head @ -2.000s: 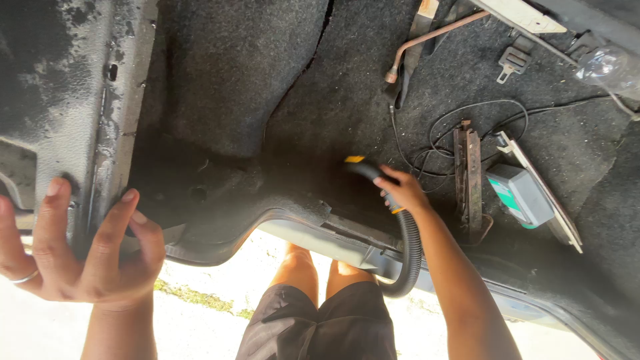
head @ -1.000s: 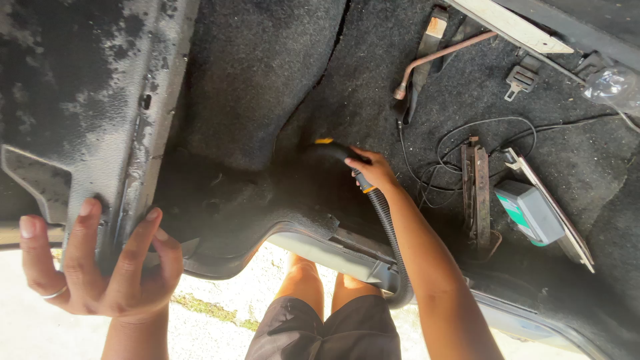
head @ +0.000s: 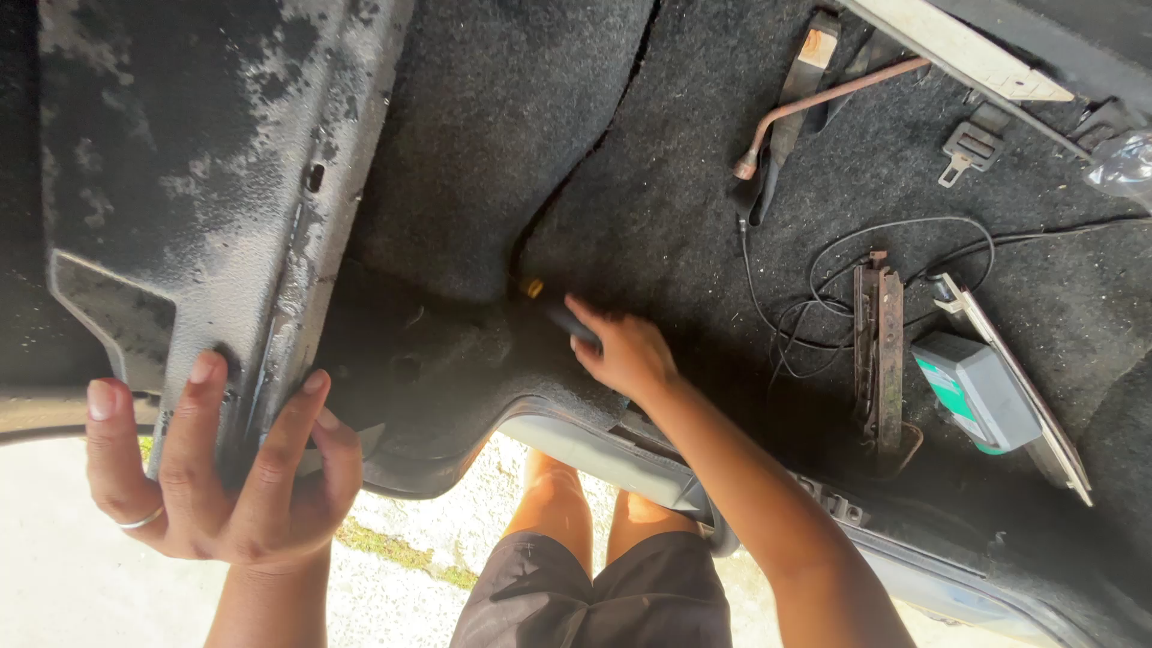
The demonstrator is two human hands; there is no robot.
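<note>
My left hand (head: 234, 477), with a ring on one finger, holds the lower edge of a worn black textured panel (head: 207, 162) at the left. My right hand (head: 625, 351) grips the dark handle of a vacuum hose (head: 571, 322). The yellow-marked end of that handle lies low over the dark carpet (head: 504, 108) of a vehicle interior, close to a dark seam in it. My forearm hides most of the ribbed hose.
On the carpet at the right are a rusty lug wrench (head: 837, 94), a seat belt buckle (head: 974, 144), a black cable (head: 814, 270), rusty metal rails (head: 877, 351), a grey-green box (head: 976, 391) and a metal strip (head: 1021, 387). The door sill (head: 598, 454) runs below.
My right hand has moved left along the carpet with the vacuum handle, towards the dark seam. My left hand still holds the panel.
</note>
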